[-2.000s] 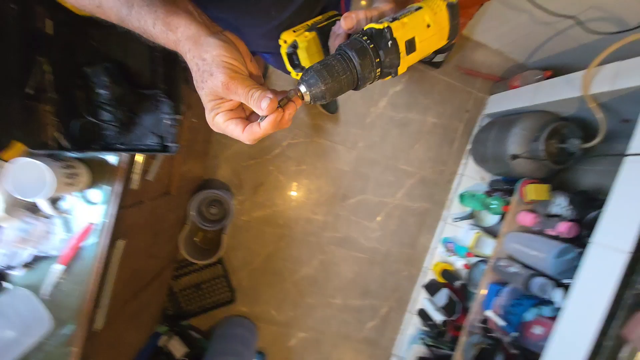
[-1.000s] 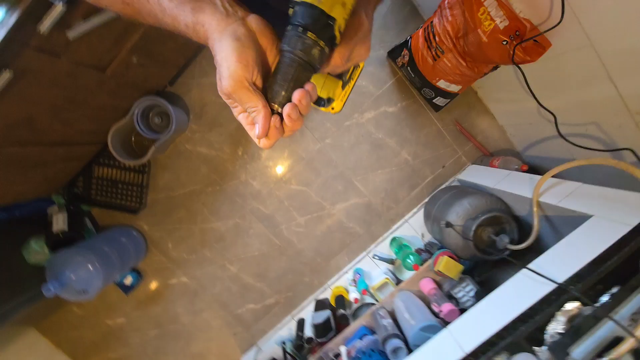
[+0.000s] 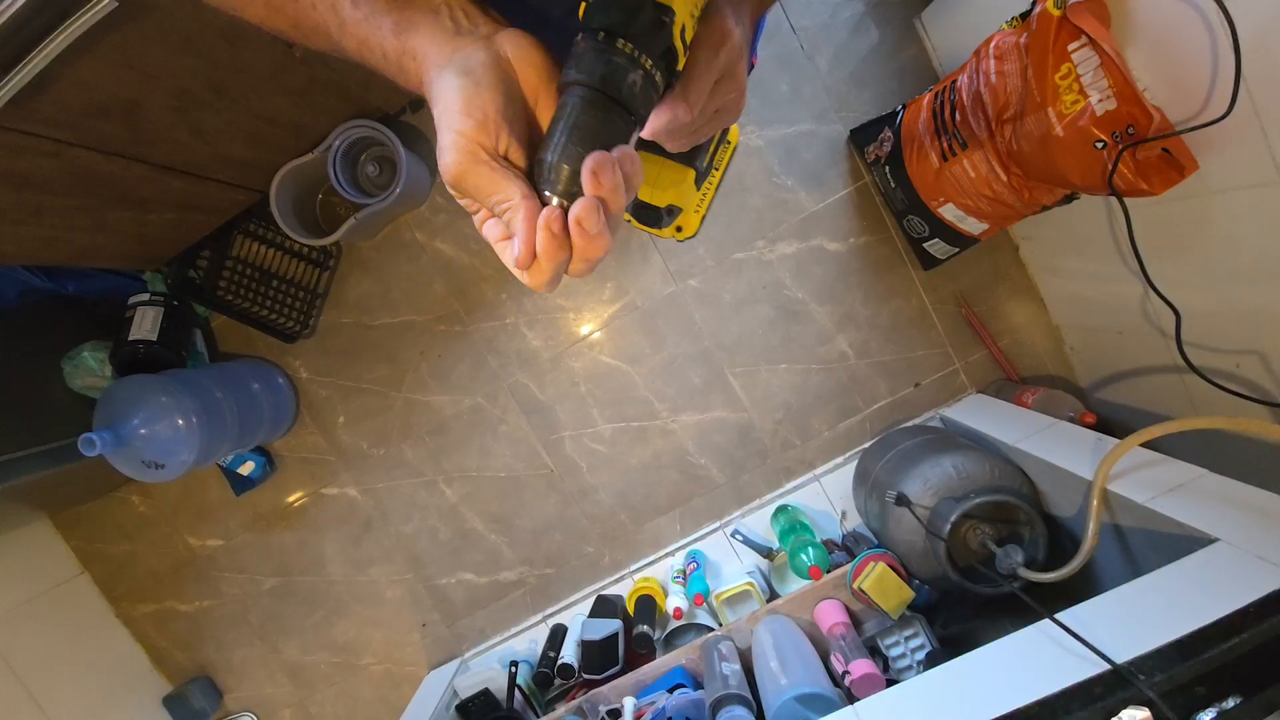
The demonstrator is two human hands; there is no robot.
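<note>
My left hand (image 3: 708,95) is wrapped around the grip side of a yellow and black Stanley cordless drill (image 3: 610,85); its battery (image 3: 690,185) shows below that hand. The drill's black chuck (image 3: 575,145) points down in the view, a small shiny metal piece (image 3: 553,202) at its nose. My right hand (image 3: 530,190), palm up, cups the chuck, thumb and curled fingertips close around the nose. Whether the fingers pinch something small there is hidden.
An orange bag (image 3: 1010,120) stands upper right by a black cable (image 3: 1135,225). Lower right are a gas cylinder (image 3: 935,500) with hose (image 3: 1100,480) and a tiled ledge (image 3: 1165,610) with bottles. At left are a blue water jug (image 3: 200,415), black crate (image 3: 260,270) and grey container (image 3: 300,195).
The view has turned and shifted a lot. The drill has swung from pointing sideways to pointing down in the view. My right hand has gone from pinching at its tip to cupping the chuck.
</note>
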